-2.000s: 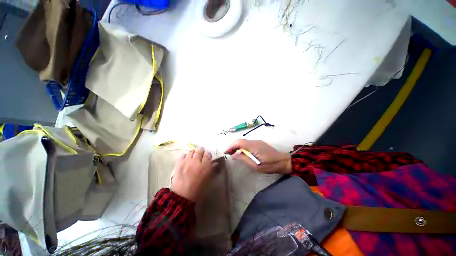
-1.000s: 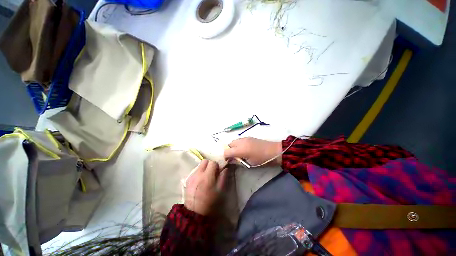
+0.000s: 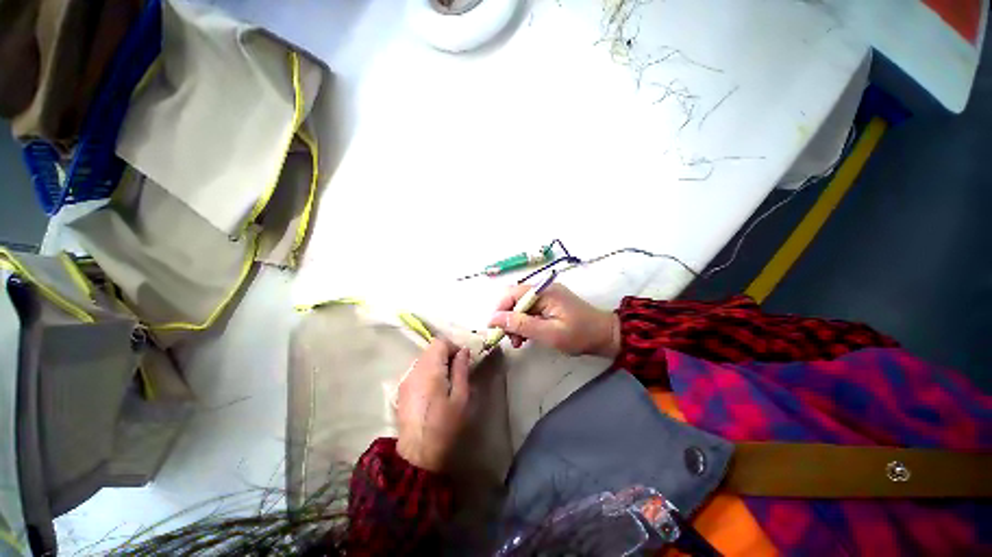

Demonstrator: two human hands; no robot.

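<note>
A beige fabric bag (image 3: 343,392) with yellow edging (image 3: 416,326) at its top lies on the white table under my hands and runs down against the grey apron. My left hand (image 3: 433,397) pinches the fabric near the yellow strip. My right hand (image 3: 560,321) holds a pale yellow pen-sized tool (image 3: 529,301) slanted, its lower end close to my left fingertips. The exact contact at the fabric is too small to tell. A thin cord trails from near the tool's upper end to the right.
A green-handled tool (image 3: 513,263) with a dark loop lies just beyond my hands. Beige bags (image 3: 196,141) with yellow edges lie left, beside a blue basket (image 3: 76,174). A tape roll (image 3: 462,24) and loose threads (image 3: 680,93) are at the far side.
The yellow tool's upper end has swung up and away from me. The cord now runs over the table instead of my wrist. The view has shifted, moving the table items left and up.
</note>
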